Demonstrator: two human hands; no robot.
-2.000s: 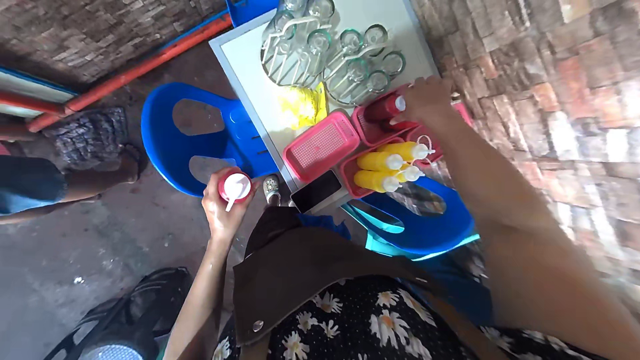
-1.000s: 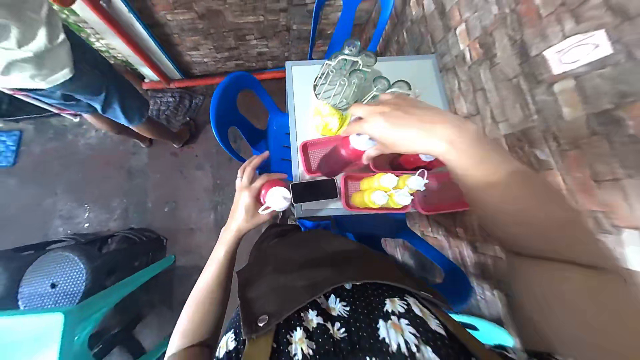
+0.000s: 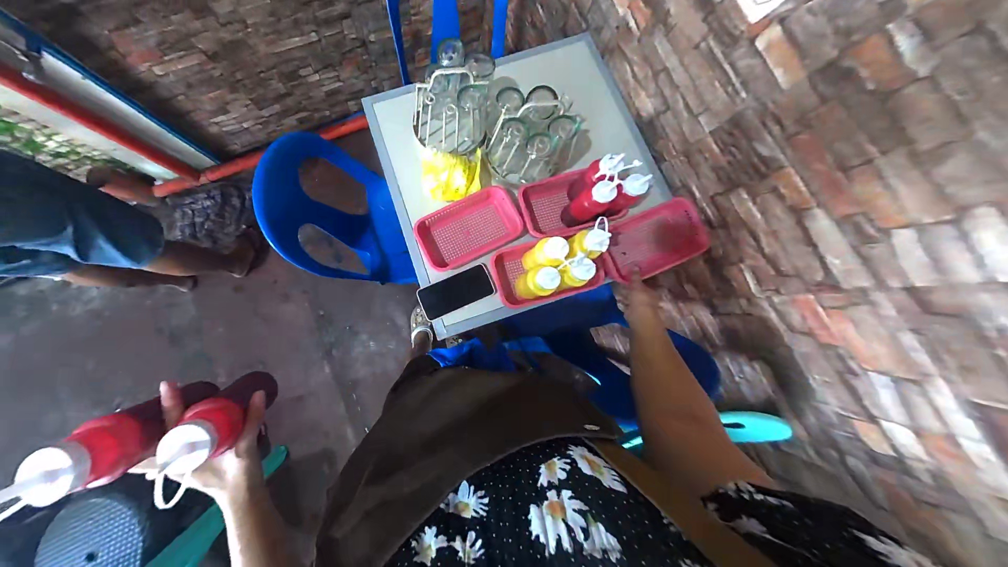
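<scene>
My left hand [image 3: 209, 465] grips two red squeeze bottles with white caps, one [image 3: 213, 425] nearer my thumb and the other [image 3: 110, 449] farther left. At the near right corner of the table, my right hand [image 3: 634, 295] touches a pink plastic basket [image 3: 661, 240]; its fingers are partly hidden at the rim. Beside it, another pink basket [image 3: 510, 276] holds several yellow squeeze bottles [image 3: 579, 269]. Red bottles [image 3: 592, 201] stand in the basket behind [image 3: 543, 206]. A further pink basket [image 3: 470, 228] has nothing in it. A black smartphone [image 3: 455, 291] lies at the near edge.
Racks of upturned glasses [image 3: 453, 110] and a yellow plastic bag [image 3: 450, 173] are on the white table [image 3: 606, 94]. A blue plastic chair [image 3: 276, 205] stands left, a brick wall [image 3: 866, 236] right. A person's legs [image 3: 71, 220] are at far left, a fan [image 3: 94, 535] below.
My left hand, earlier with one red bottle, now holds two. My right hand has moved from a red bottle over the baskets to the right-hand basket. The view has shifted.
</scene>
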